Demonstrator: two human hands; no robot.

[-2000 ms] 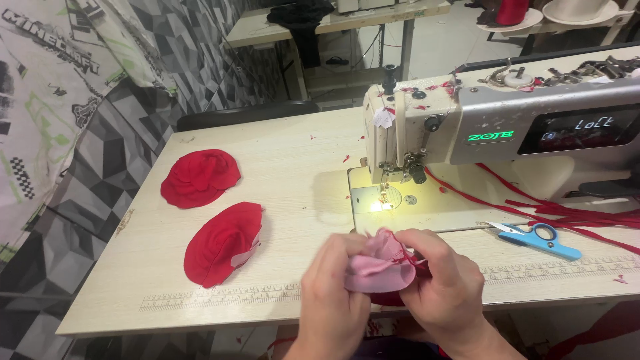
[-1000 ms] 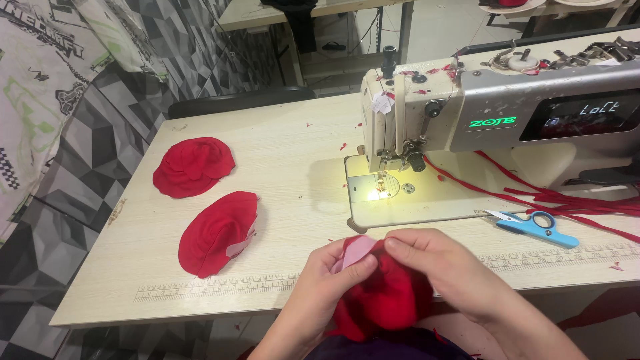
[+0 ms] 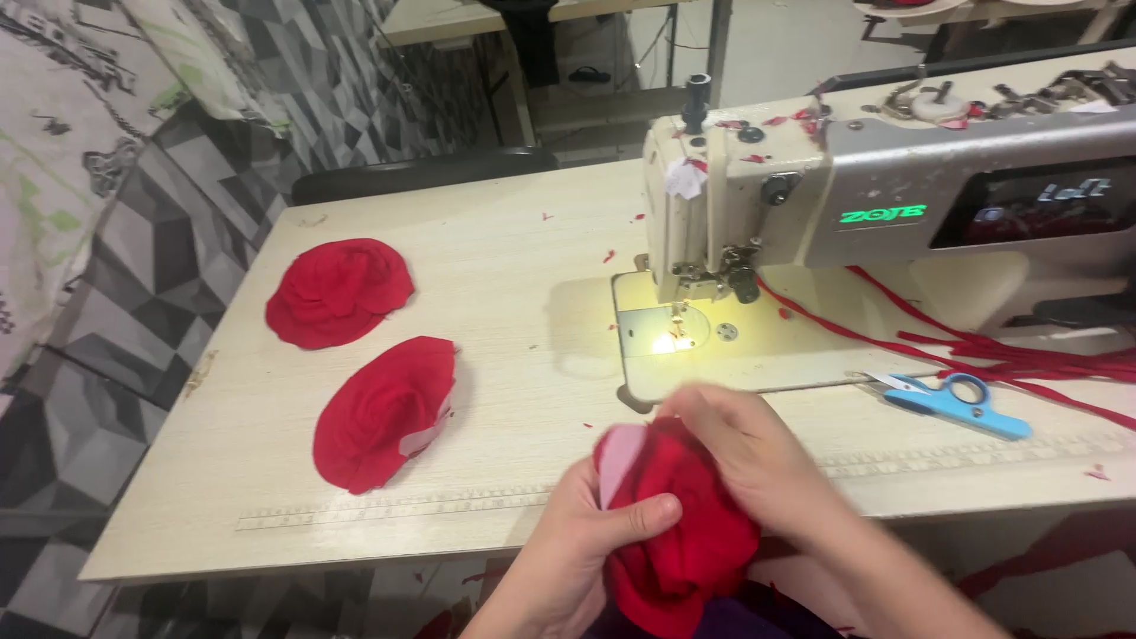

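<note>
A red fabric flower with a pink piece at its upper left edge is between my hands, just past the table's front edge. My left hand grips its left side, thumb across the red folds. My right hand, slightly blurred, is closed on the flower's upper edge. Two more red fabric flowers lie on the table at the left: one farther back, the other nearer, with a pink bit showing at its right edge. Beyond my hands the Zoje sewing machine stands with its lamp lit over the needle plate.
Blue thread snips lie right of my hands, near red fabric strips that run beside the machine. A ruler scale follows the front edge of the table. Small red scraps are scattered about. A black chair back stands behind.
The piece in my hands showed mainly pink two seconds ago; now its red folded side faces up. My right hand has shifted onto its upper edge. Both flowers on the table lie as before.
</note>
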